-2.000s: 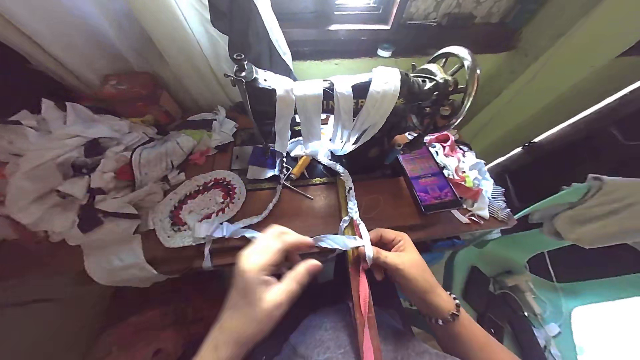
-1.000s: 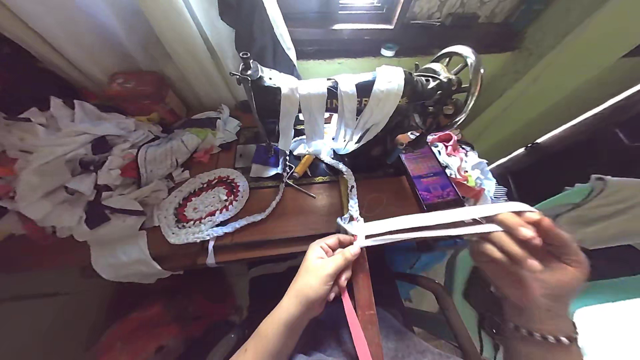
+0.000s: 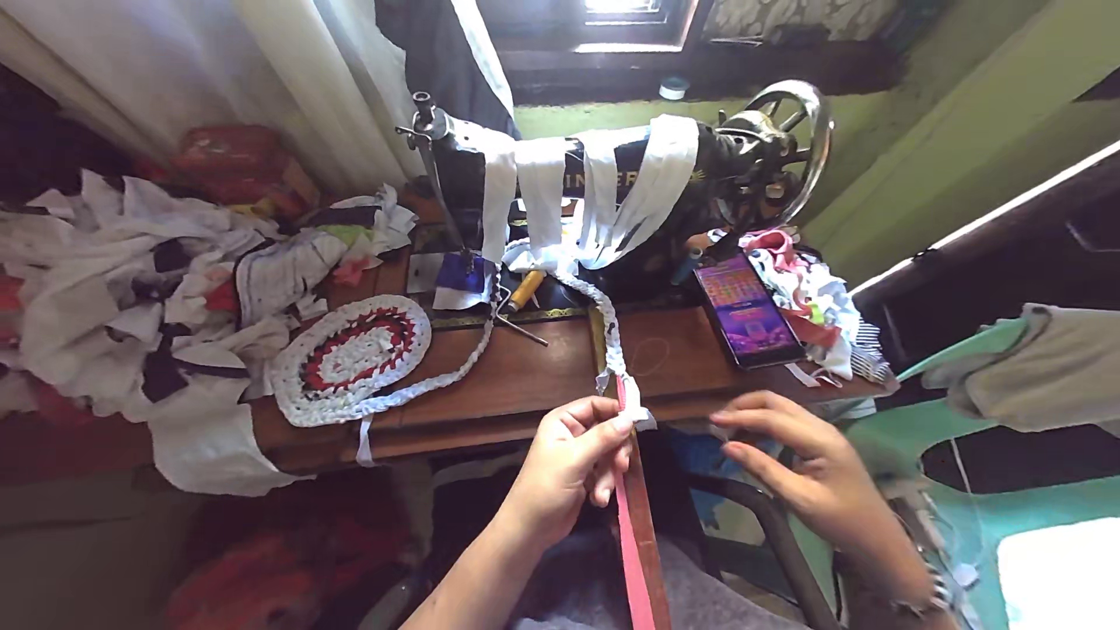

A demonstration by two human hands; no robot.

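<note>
My left hand (image 3: 573,455) pinches the lower end of a braided fabric cord (image 3: 608,324), where a white strip and a pink fabric strip (image 3: 632,551) meet. The pink strip hangs down along a wooden bar. To the right, my right hand (image 3: 787,464) is raised with fingers apart, and no strip shows between them. White fabric strips (image 3: 542,192) are looped over the arm of a black Singer sewing machine (image 3: 726,166). At left on the wooden table lies an oval crocheted or braided mat (image 3: 354,359) in white and red, a braided tail running from it.
A heap of fabric scraps (image 3: 131,289) covers the table's left side. A smartphone (image 3: 748,311) lies at right beside more scraps (image 3: 814,297). Near the machine base are a yellow-handled tool (image 3: 527,289) and a thin metal rod (image 3: 522,330). A chair's armrest (image 3: 779,534) stands below my right hand.
My right hand stretched white strips out to the right one second ago; it has come back left and let them go. My left hand remains at the braid's lower end.
</note>
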